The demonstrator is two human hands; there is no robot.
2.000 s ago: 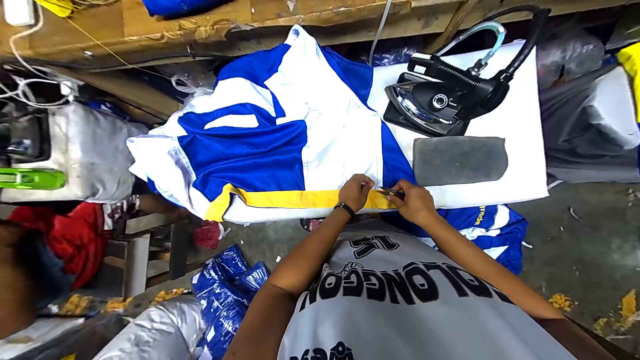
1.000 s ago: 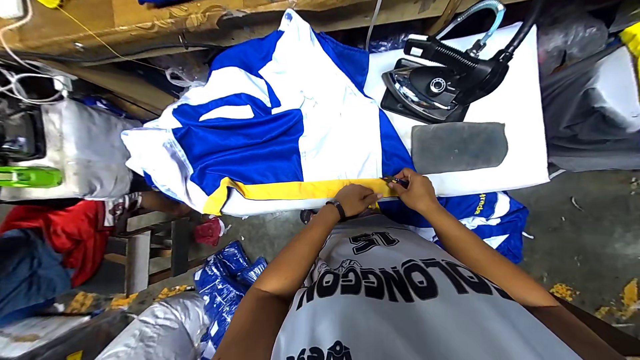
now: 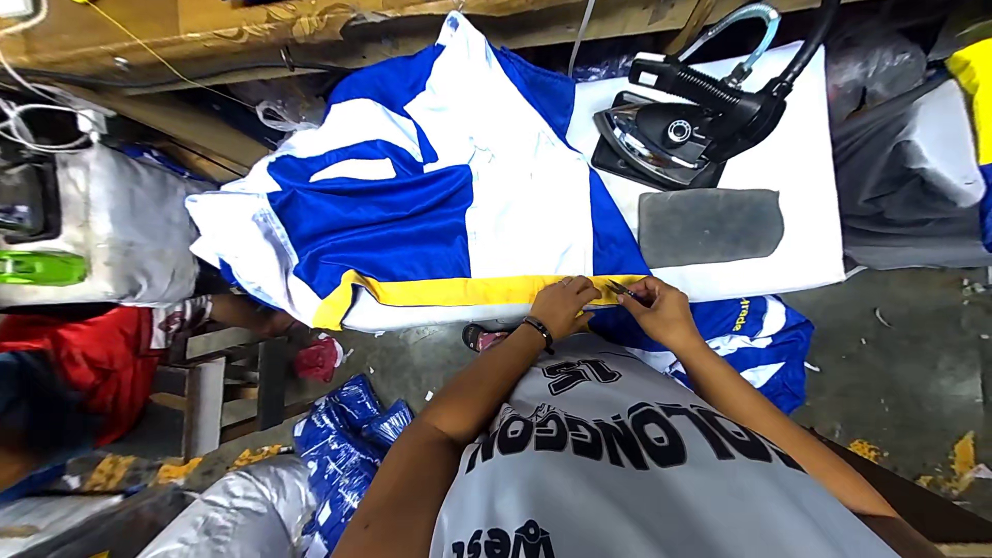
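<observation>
A blue and white garment with a yellow band along its near edge lies on a white padded board. My left hand rests on the band toward its right end, fingers bent over the cloth; whether it pinches the fabric cannot be told. Just to the right, my right hand holds small dark thread snips, their tips pointing left over the band. A steam iron stands on a dark rest at the board's back right, and a grey flat pad lies in front of it.
The white board ends in front of me and at the right. A wooden table runs along the back. More blue and white fabric hangs below the board. Plastic-wrapped blue bundles lie lower left. A person in red is at the left.
The snips in my right hand show more plainly now, their tips over the band. My left hand stays at the yellow band. The person at the left has moved.
</observation>
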